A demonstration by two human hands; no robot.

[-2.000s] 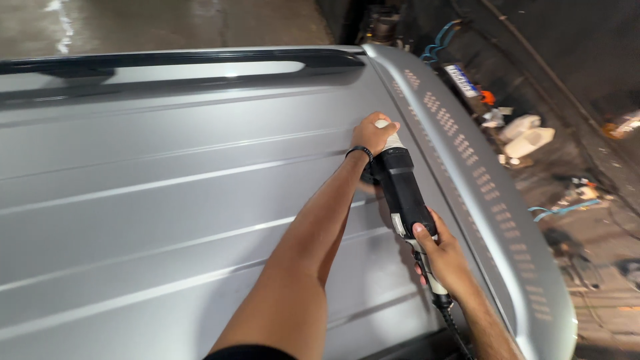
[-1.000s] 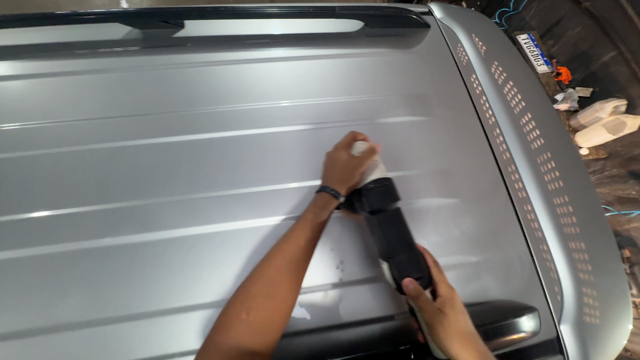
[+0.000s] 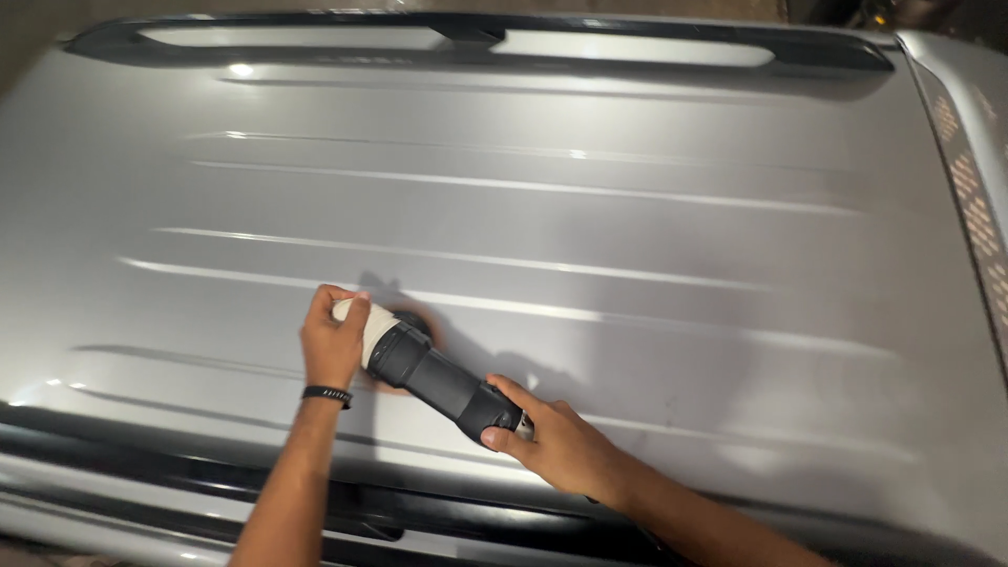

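Note:
A black rotary polisher with a whitish covered head lies slantwise over the silver car roof. My left hand, with a black band at its wrist, grips the whitish head. Around the rear part of the body, my right hand is closed, its thumb and a finger on either side. Beneath the head an orange-brown pad shows in part and looks blurred; the rest of it is hidden by the tool. Raised ribs run lengthwise along the roof panel.
A black roof rail runs along the far side, and another dark rail along the near side below my forearms. At the right edge is a silver rear spoiler with rows of light spots. Part of the cord shows beneath my right forearm.
Both hands and the polisher have moved left along the roof, away from the spoiler. The tool now slants more to the side. The view has shifted left too.

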